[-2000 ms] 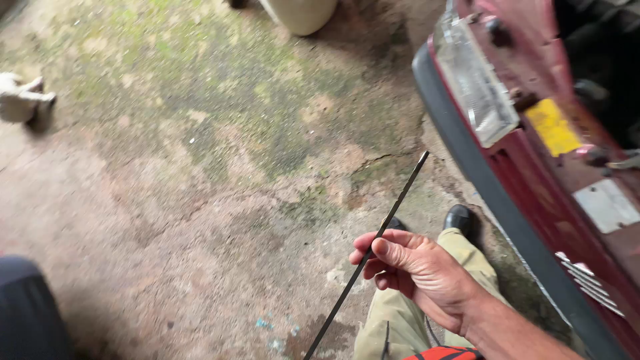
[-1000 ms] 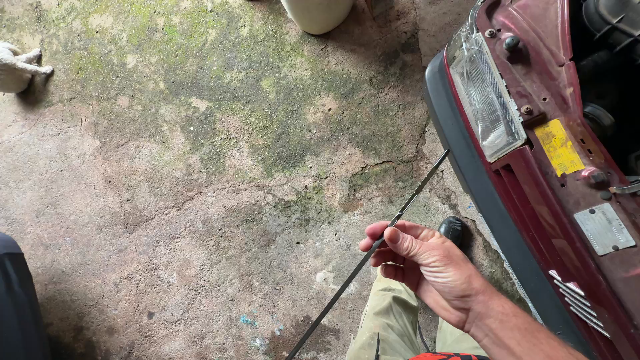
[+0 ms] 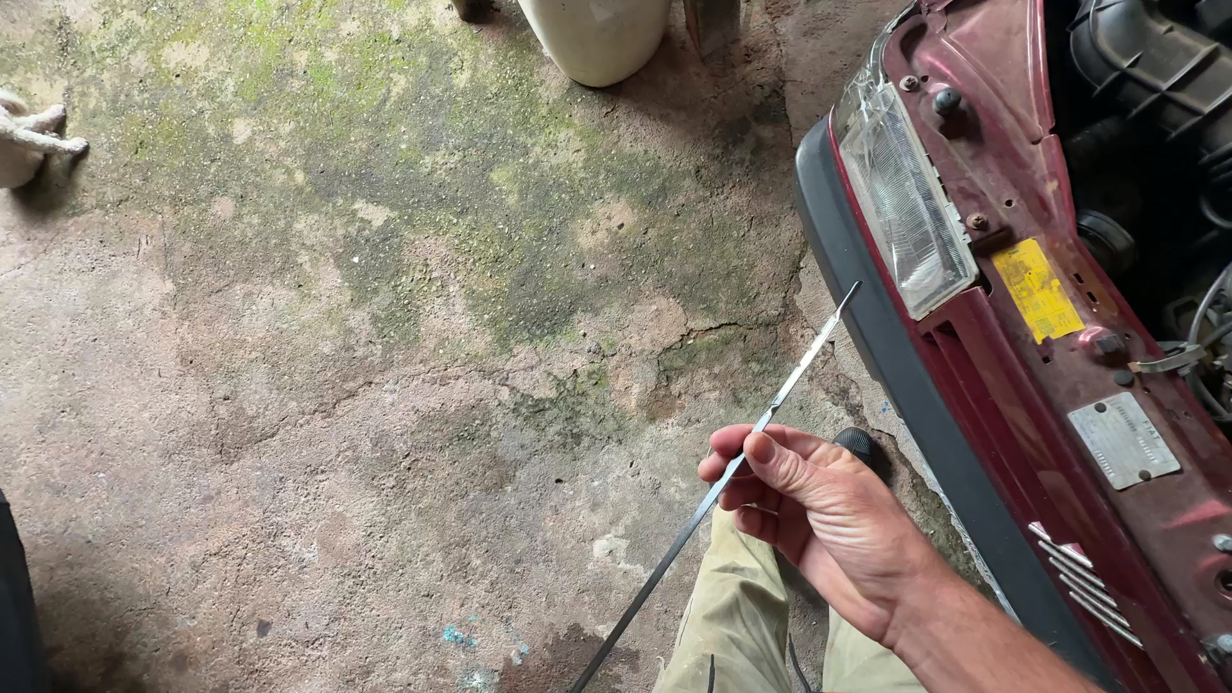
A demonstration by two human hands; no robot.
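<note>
My right hand (image 3: 828, 520) pinches a long, thin metal rod (image 3: 707, 505), which looks like an engine dipstick, between thumb and fingers. The rod slants from the lower middle up to the right. Its upper part is flat, shiny and notched, narrowing to a tip that overlaps the dark plastic bumper (image 3: 871, 279) in view; whether they touch I cannot tell. The rod's lower end runs out of the frame. Close to my hand, on its right, is the dark red front of a car (image 3: 1020, 423). My left hand is out of view.
A clear headlight (image 3: 905, 197), yellow label (image 3: 1038, 291) and metal plate (image 3: 1124, 440) are on the car, beside the open engine bay (image 3: 1126, 183). A whitish container (image 3: 602, 38) stands on the cracked, mossy concrete floor (image 3: 337, 337). A pale object (image 3: 34, 142) is at far left. My legs (image 3: 736, 597) are below.
My right hand has kept its hold on the rod. The rod's upper part now catches the light, where it looked mostly dark before. The view has shifted slightly.
</note>
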